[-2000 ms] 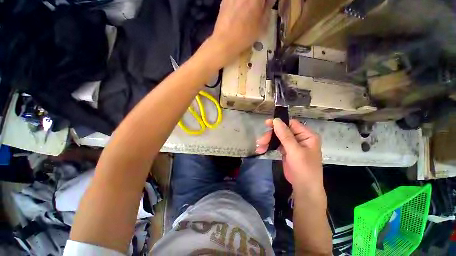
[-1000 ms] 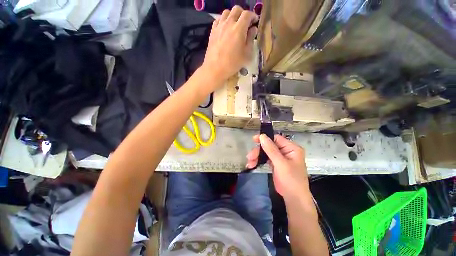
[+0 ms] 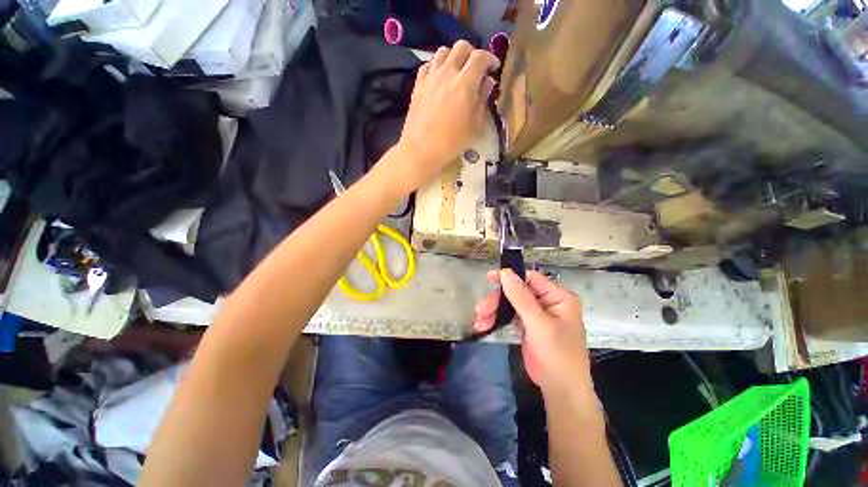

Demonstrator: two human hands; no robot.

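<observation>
My right hand (image 3: 535, 314) pinches a narrow black fabric strip (image 3: 512, 285) just in front of the machine bed (image 3: 600, 228). The strip runs up into a small shiny metal folder (image 3: 507, 228) before the needle area (image 3: 504, 181). My left hand (image 3: 449, 105) is behind the needle area, left of the beige-brown machine head (image 3: 562, 67), with its fingers bent at a thin black tape (image 3: 497, 119). The fingertips are partly hidden, but the tape runs from them toward the needle. Yellow-handled scissors (image 3: 383, 264) lie left of the bed, partly under my left forearm.
Black fabric (image 3: 276, 143) is heaped at left, below white boxes (image 3: 181, 33). Pink-ringed dark spools (image 3: 393, 31) stand behind the bed. A green plastic basket (image 3: 742, 433) is at lower right. The worn table's front edge (image 3: 428, 328) crosses in front of my lap.
The view has shifted, showing more behind the machine. My left hand stays behind the needle area and my right hand still holds the strip at the folder. The scissors lie as before.
</observation>
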